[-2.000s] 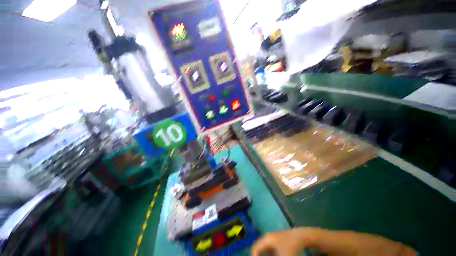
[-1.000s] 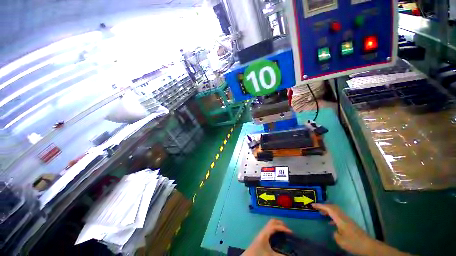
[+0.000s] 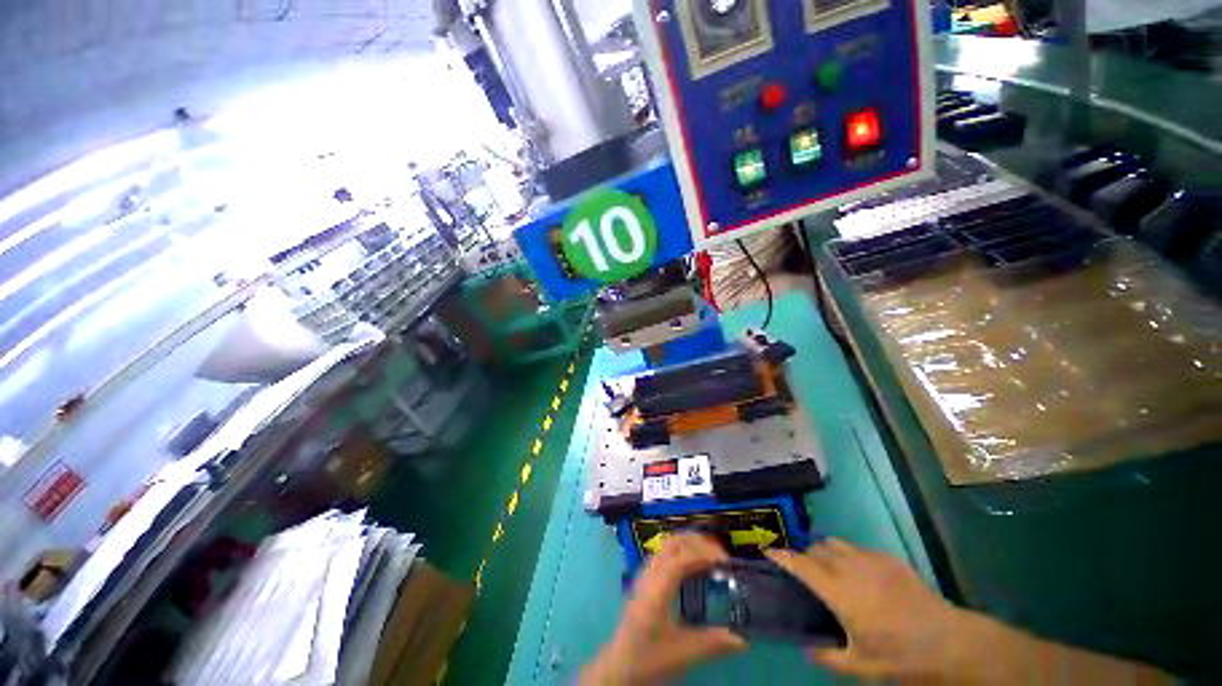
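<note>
A dark, palm-length phone housing with a lighter patch at its left end is held between my two hands, in front of the blue button panel. My left hand grips its left end. My right hand grips its right end and top edge. The press fixture, a grey block with an orange-brown strip and a dark piece on top, stands behind the panel, under the press head. My hands partly cover the panel.
The control box hangs above right, beside the number 10 sign. Plastic film over cardboard and dark strips lie at right, beside the conveyor with dark parts. White sheets are stacked at lower left.
The housing has been raised from the bottom edge towards the button panel. My right hand has moved from the panel's right arrow onto the housing. The view has shifted, moving the scene left.
</note>
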